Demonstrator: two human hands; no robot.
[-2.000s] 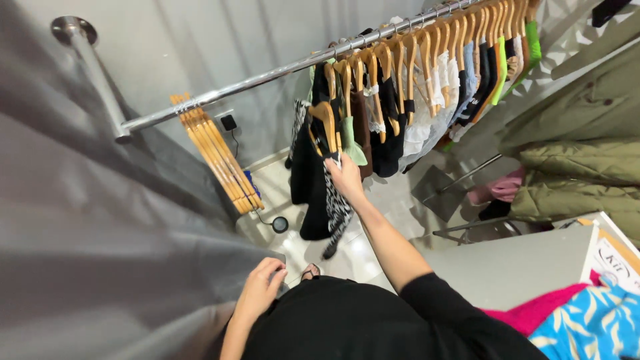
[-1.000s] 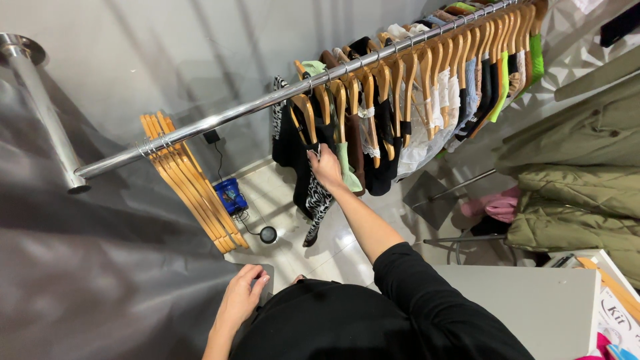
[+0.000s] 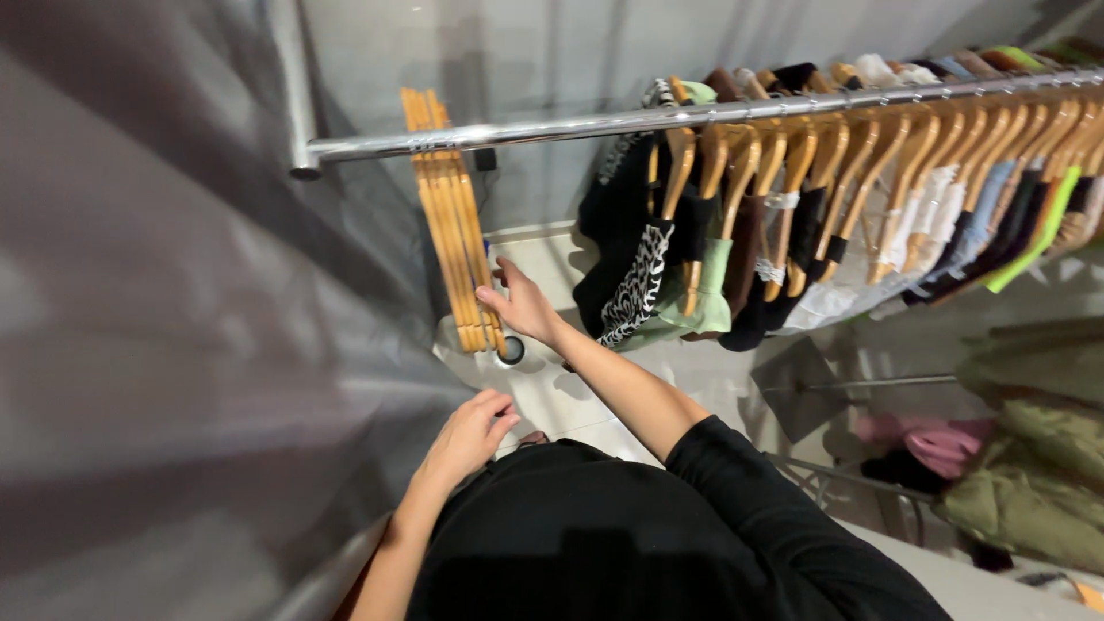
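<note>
My right hand (image 3: 520,304), thumb and fingers apart, is beside the bare wooden hangers (image 3: 453,233) bunched at the left end of the chrome clothes rail (image 3: 552,128); whether a fingertip touches them I cannot tell. Low in front of my body, my left hand (image 3: 470,431) has loosely bent fingers and nothing in it, near the grey curtain (image 3: 216,345). Right of a gap on the rail hangs a black garment with a black-and-white patterned part (image 3: 640,280). Beside it are a light green garment (image 3: 711,280) and several others on wooden hangers.
Grey curtain fills the left side. A round dark-topped object (image 3: 511,350) stands on the tiled floor (image 3: 561,388) below the bare hangers. At the right are an olive quilted garment (image 3: 1018,474), a pink cloth (image 3: 944,447) and a metal bar (image 3: 897,380).
My right hand has let go of the black patterned garment's hanger and moved left to the bare hangers. My left hand remains low in front of me. The view has turned somewhat.
</note>
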